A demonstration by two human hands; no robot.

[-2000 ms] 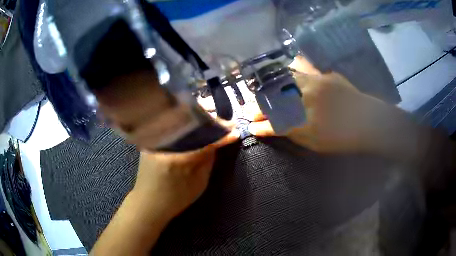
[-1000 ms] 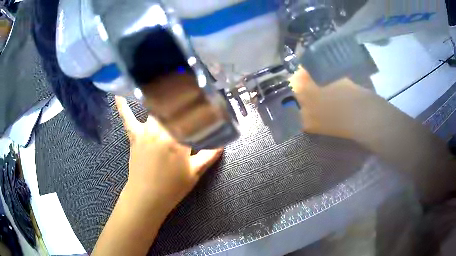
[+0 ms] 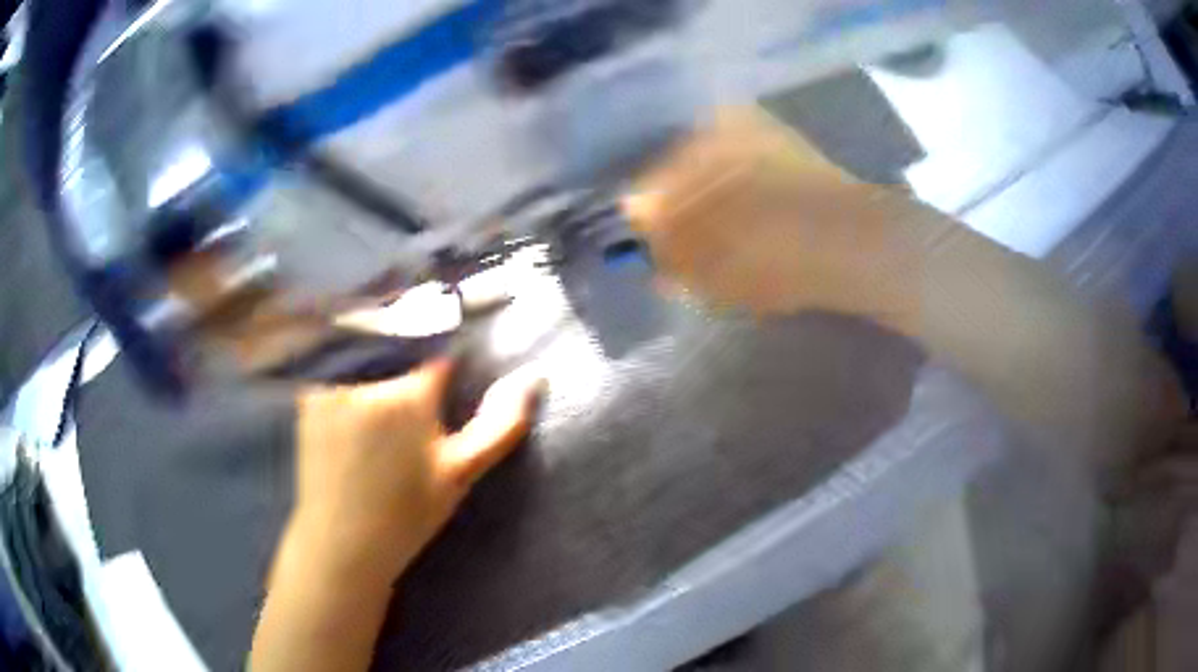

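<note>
The dark grey garment panel (image 3: 683,446) lies flat on the sewing table under the machine head (image 3: 381,79), which is white with a blue stripe. The frame is blurred. My left hand (image 3: 381,460) rests on the panel left of the bright needle area, thumb apart from the fingers, fingertips partly hidden by the shiny shield (image 3: 250,302). My right hand (image 3: 749,217) is right of the needle, beside the grey edge guide (image 3: 618,289); its fingertips are hidden behind machine parts, so its grip cannot be told. The small narrow piece cannot be made out.
The table's front edge with a printed ruler (image 3: 841,492) curves below the panel. A white sheet-like area (image 3: 979,112) lies behind my right forearm. A dark fringe (image 3: 99,302) hangs at the left. A dark bundle (image 3: 40,551) lies at the far left.
Both hands were together at the needle, then moved apart. My left hand's fingers have since come closer to the needle. The view has shifted, with the machine head further left and blurred.
</note>
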